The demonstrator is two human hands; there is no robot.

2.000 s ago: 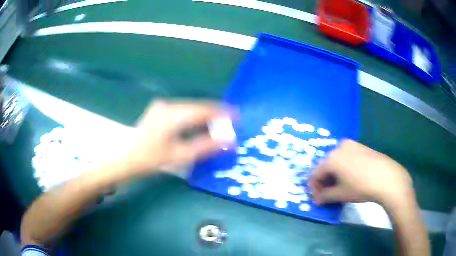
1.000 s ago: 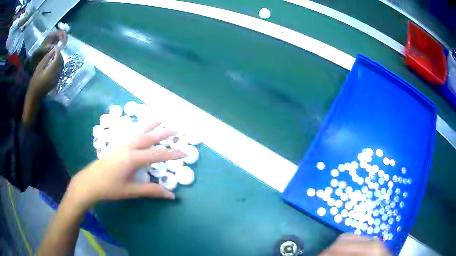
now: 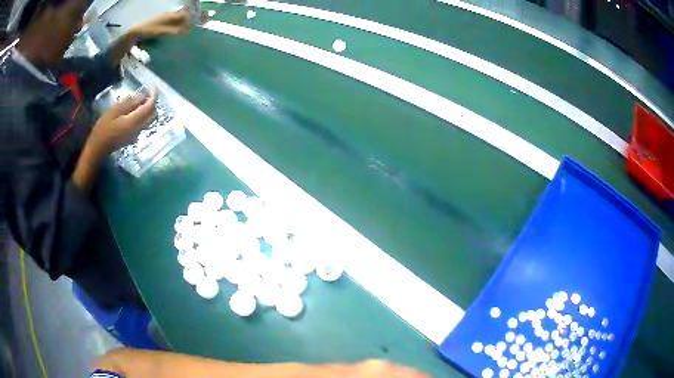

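A loose pile of large white round parts (image 3: 240, 255) lies on the green bench at the left. One part (image 3: 329, 272) sits at the pile's right edge, by the pale strip. Small white discs (image 3: 550, 336) are spread in the near end of the blue tray (image 3: 591, 221) at the lower right. My left forearm crosses the bottom edge, right of and below the pile. Only the back edge of my left hand (image 3: 377, 368) shows; its fingers and anything in them are cut off. My right hand is out of the picture. The fixture is not visible.
A neighbouring worker (image 3: 44, 148) is at the upper left, hands by a clear container or bag of small silvery parts (image 3: 151, 144). Single white parts (image 3: 338, 46) lie on the belt. A red bin (image 3: 652, 155) stands at the right edge.
My left hand has left the pile and moved right and down to the bottom edge. The right hand and fixture have gone out of view. The view has shifted left and up.
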